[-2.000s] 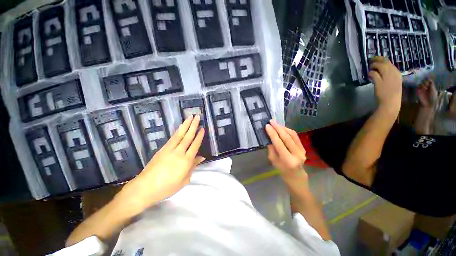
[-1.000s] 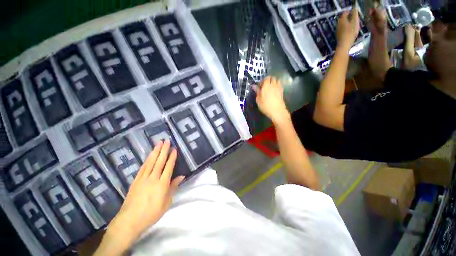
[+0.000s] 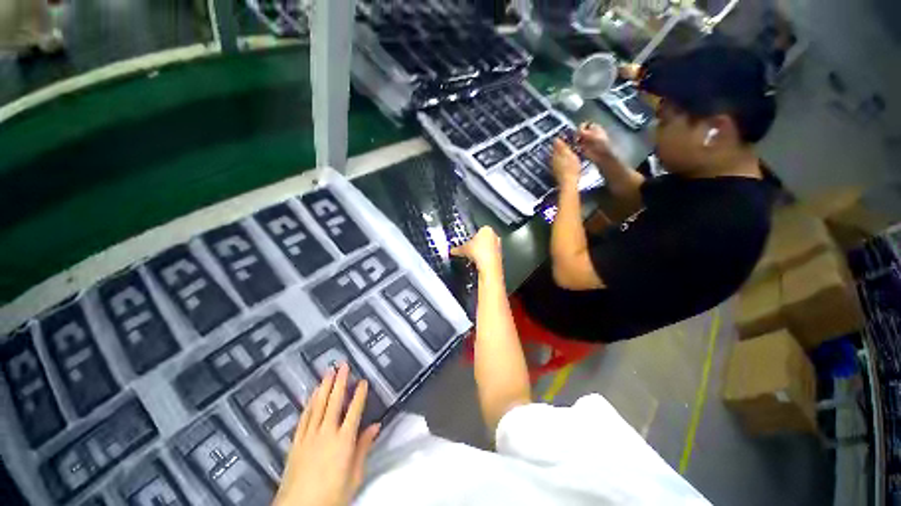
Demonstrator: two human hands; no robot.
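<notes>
A translucent whitish tray (image 3: 148,390) with rows of black phone housings fills the lower left. My left hand (image 3: 330,435) lies flat with its fingers over a housing (image 3: 326,354) in the front row, and partly hides it. My right hand (image 3: 481,251) is over the dark bench right of the tray, at a shiny adhesive sheet with a grid of small squares (image 3: 440,237). Its fingers are bent together; whether they hold anything is too small and blurred to tell.
A person in black (image 3: 662,237) works at a similar tray (image 3: 504,148) at upper right. Behind are stacked filled trays (image 3: 445,59). A pale post (image 3: 333,89) stands by the green conveyor (image 3: 188,128). A red stool (image 3: 538,346) and cardboard boxes (image 3: 771,380) are at right.
My right hand has gone from the tray's front edge to the adhesive sheet on the bench. My left hand stays on its housing. The view has turned up and right, showing the neighbour and conveyor.
</notes>
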